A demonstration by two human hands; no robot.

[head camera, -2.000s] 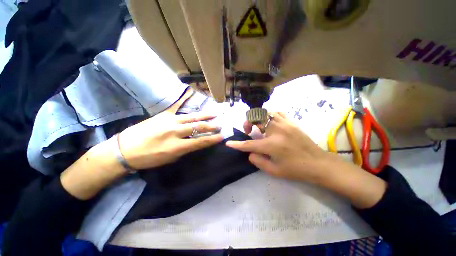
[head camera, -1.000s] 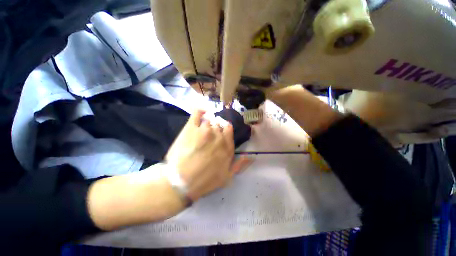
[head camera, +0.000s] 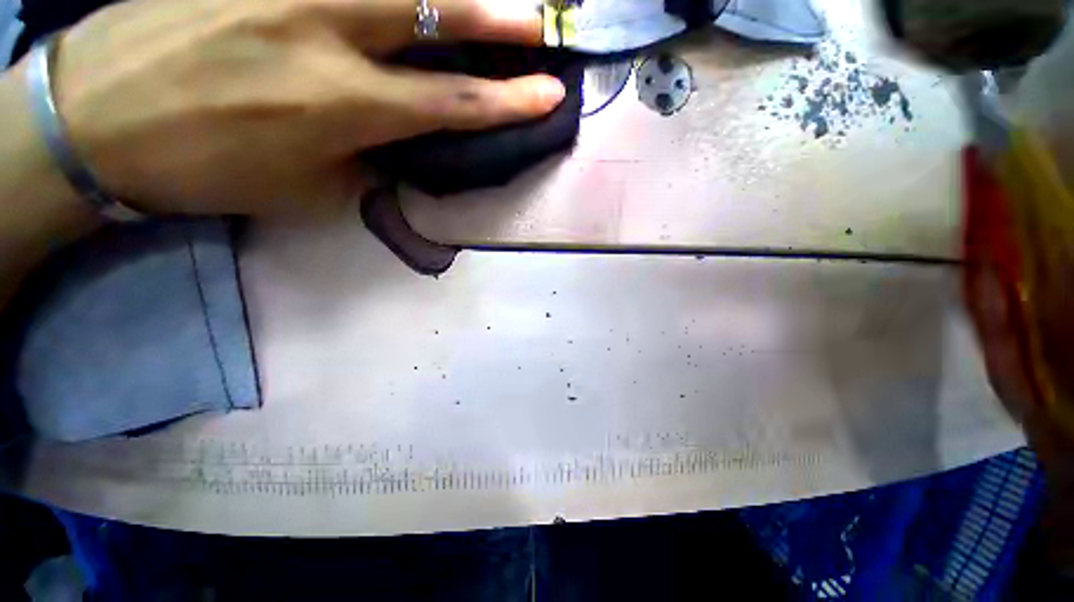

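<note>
My left hand (head camera: 271,106), wearing a ring and a bracelet, lies at the upper left. Its fingers point right and hold down a black garment piece (head camera: 483,165); the thumb is hidden. Grey-blue fabric (head camera: 136,335) with a dark stitched line lies below the wrist, and more grey-blue fabric (head camera: 630,26) shows at the top edge. Scissors with red (head camera: 989,218) and yellow handles are blurred at the right edge. A reddish-brown blur there may be my right hand; its fingers cannot be made out.
A holed metal disc (head camera: 665,85) is set in the pale machine bed (head camera: 612,353). Dark lint (head camera: 836,97) lies right of it. A dark slot line runs across the bed. A rounded dark part (head camera: 978,26) hangs at the top right. Blue plastic crates (head camera: 989,512) show below the front edge.
The view has moved closer and lower; the machine head is mostly out of the picture. The right forearm that reached behind the knob is no longer seen there. Scissor handles now show large at right.
</note>
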